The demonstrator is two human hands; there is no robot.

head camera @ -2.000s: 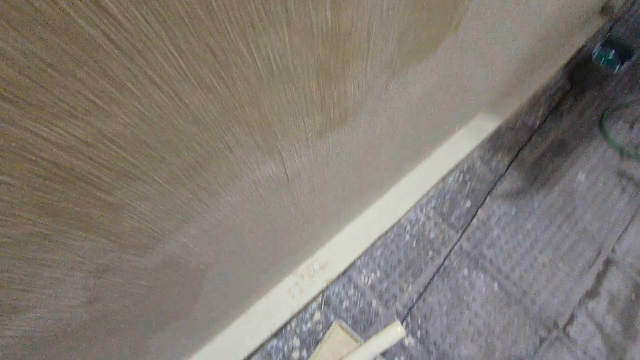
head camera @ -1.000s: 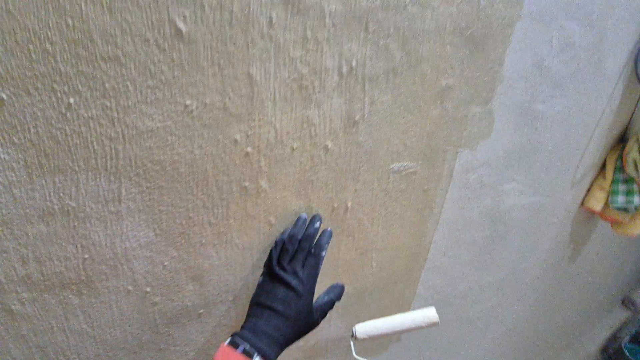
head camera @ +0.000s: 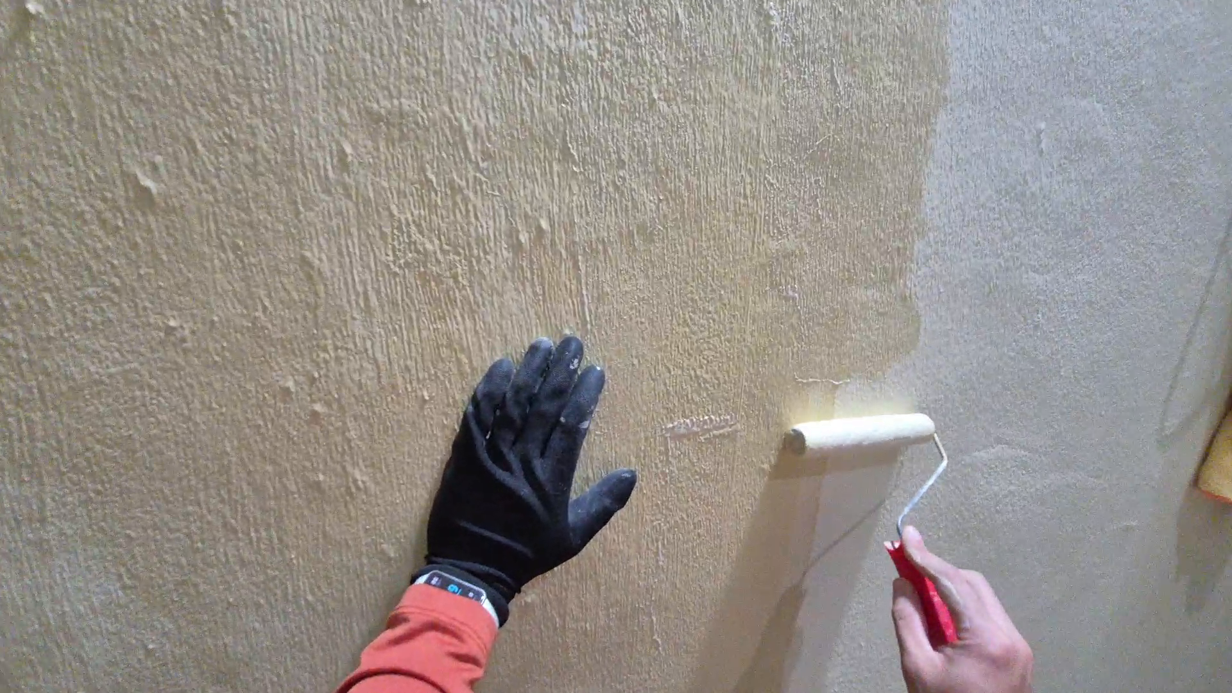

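Note:
My left hand [head camera: 525,472], in a black work glove with pale flecks on the fingertips, lies flat against the textured tan wall [head camera: 289,241] with its fingers up and its thumb out. A smartwatch and an orange-red sleeve show at that wrist. At the lower right my bare right hand [head camera: 962,616] grips the red handle of a small paint roller. The white sleeve of the paint roller [head camera: 866,433] lies level near the edge where the darker tan coating meets paler wall. Between my hand and the roller, a short rough whitish mark [head camera: 701,425] shows on the wall.
Paler grey wall [head camera: 1068,289] spans the right side, with a thin dark line running down it. Part of a yellow-orange item [head camera: 1218,462], perhaps cloth, shows at the right edge. Small bumps and drips dot the coated wall.
The view has swung up from the wall's foot and the floor. The roller has moved up the wall, and my right hand has come into view on its handle. My left hand remains on the wall.

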